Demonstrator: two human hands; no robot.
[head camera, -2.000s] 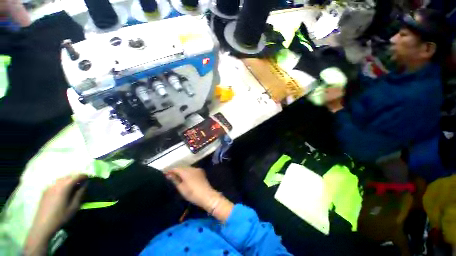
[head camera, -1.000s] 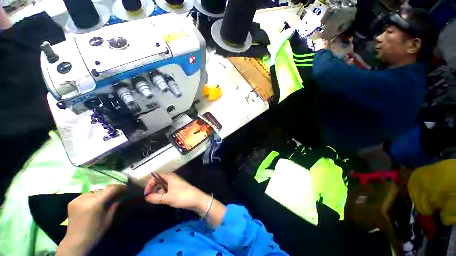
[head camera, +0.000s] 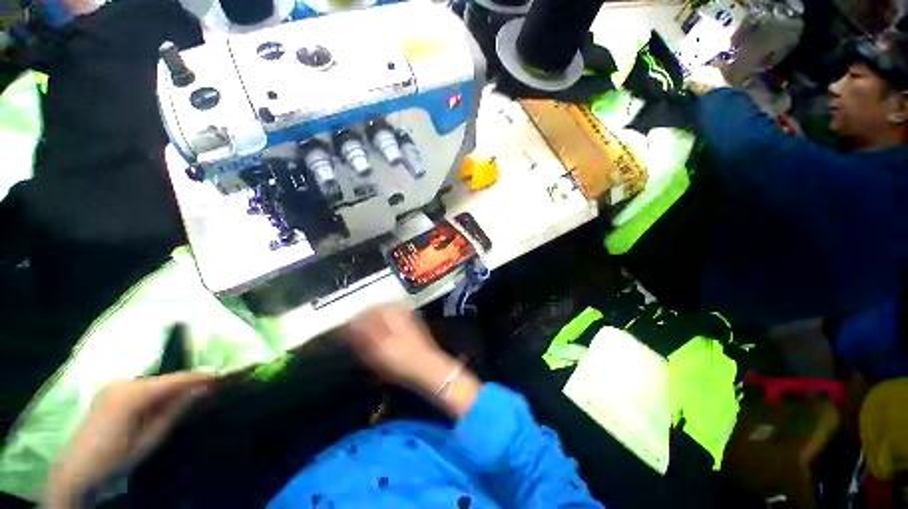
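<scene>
Black fabric (head camera: 269, 427) lies over my lap, with pale neon-green fabric (head camera: 119, 348) spread at its left, up to the machine's front edge. My left hand (head camera: 139, 423) is blurred at the lower left and holds the edge of the black and green fabric. My right hand (head camera: 393, 343) is blurred at the front edge of the table, over the black fabric; its fingertips are smeared and I cannot tell whether it grips anything. The white overlock machine (head camera: 329, 89) with a blue stripe stands just beyond my hands.
A phone (head camera: 433, 254) with a lit orange screen and a blue-grey cloth tie (head camera: 466, 288) lie at the table edge. A yellow-orange object (head camera: 480, 173) sits right of the machine. Cut pieces (head camera: 622, 398) are piled right of my lap. A person in blue (head camera: 787, 189) reaches toward the neighbouring machine.
The view has shifted, so the machine sits further right. My hands have moved apart from their close position a second ago. The neighbour's green and black cloth has moved lower.
</scene>
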